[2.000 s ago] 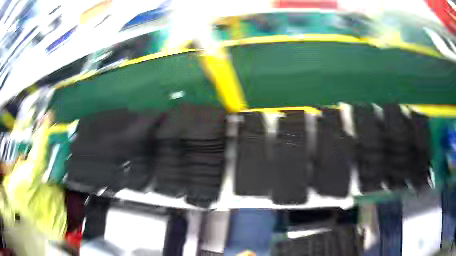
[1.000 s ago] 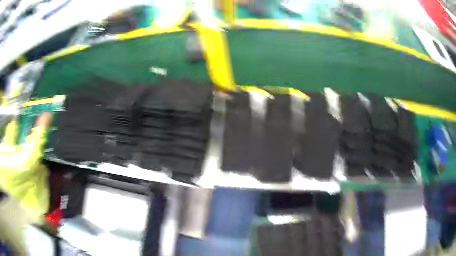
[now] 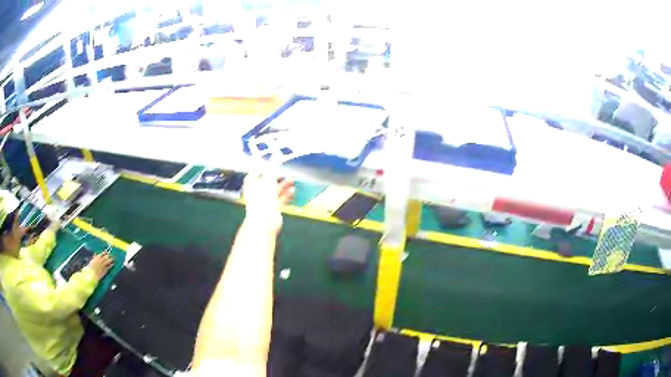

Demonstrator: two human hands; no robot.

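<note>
My left hand point(image 3: 266, 193) reaches up from the bottom centre to the front edge of the white raised shelf. It is overexposed, with fingertips showing at its right side. A white die-cut sheet with dark holes point(image 3: 274, 149) is just above it, at the left front corner of a blue tray point(image 3: 356, 163) holding white material. Glare hides whether my fingers grip the sheet. My right hand is out of view.
A person in yellow point(image 3: 48, 294) works at the left bench. Stacks of black trays point(image 3: 158, 298) line the near side of the green conveyor point(image 3: 471, 291). A yellow-and-white post point(image 3: 388, 283) stands right of my arm. A yellow perforated sheet point(image 3: 615, 243) hangs at right.
The view has tilted up from the black stacks to the raised shelf and its blue trays. My left arm has come into view, stretched to the shelf.
</note>
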